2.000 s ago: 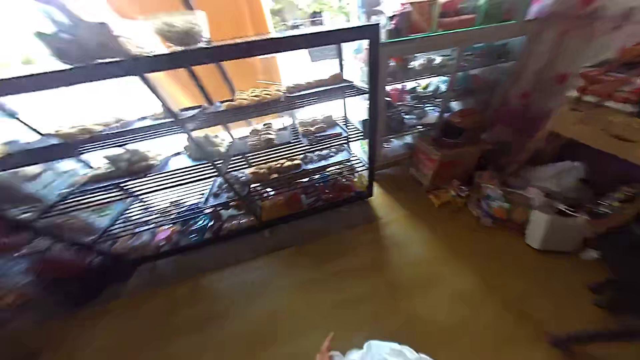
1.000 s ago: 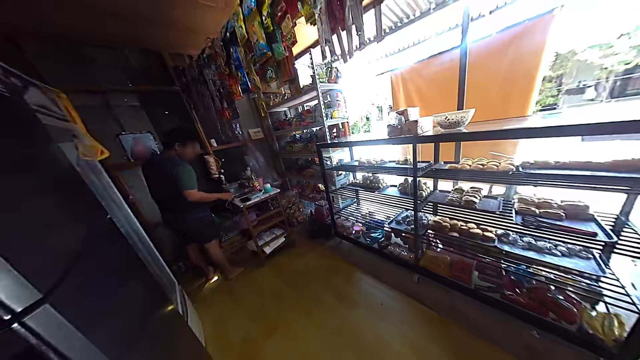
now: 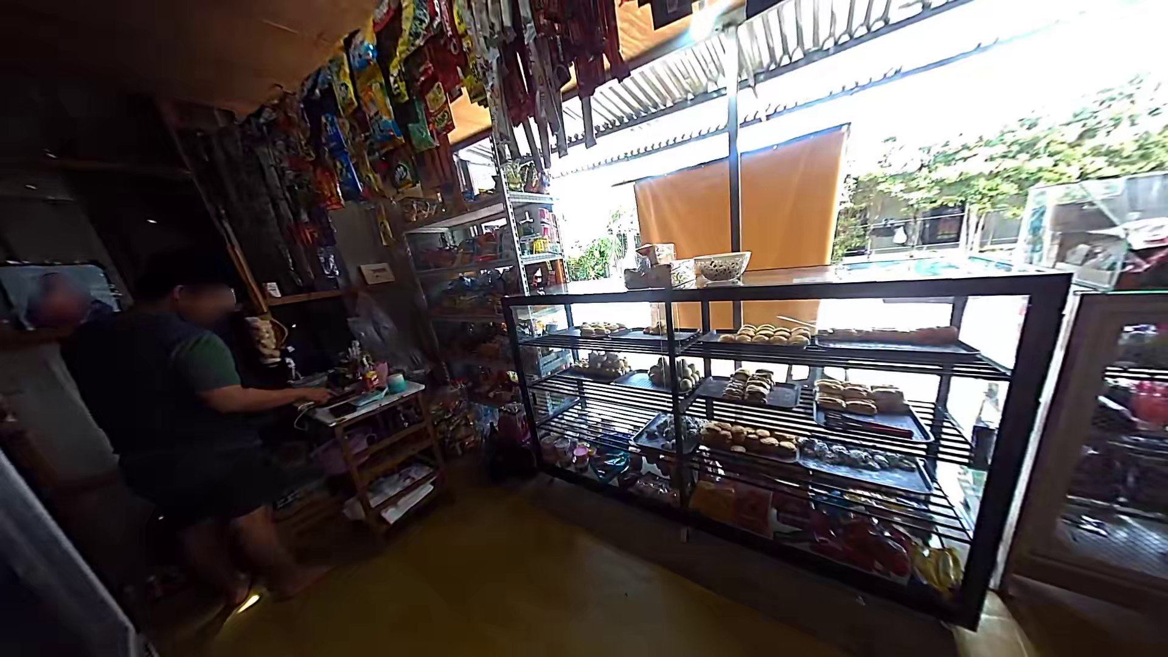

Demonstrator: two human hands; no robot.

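Neither my left hand nor my right hand is in the head view, so what they hold cannot be seen. A black metal display rack [image 3: 844, 290] stands at the centre right, with trays of bread rolls and pastries on its shelves. Among them are a row of rolls [image 3: 766, 335] on the upper shelf and a tray with larger buns [image 3: 858, 397] below. A speckled bowl [image 3: 722, 267] sits on the rack's top. Packets lie on the lowest level.
At the left a person [image 3: 192, 392] stands at a small wooden table [image 3: 365, 407], one hand over its top. Snack packets [image 3: 374, 100] hang overhead. Behind are stocked metal shelves [image 3: 465, 219]. A wood-framed cabinet [image 3: 1049, 438] stands at the right edge, and a brown floor [image 3: 438, 584] lies in front.
The view has swung widely from the rack and floor to the room. The white plastic bag at the bottom edge two seconds ago is out of view.
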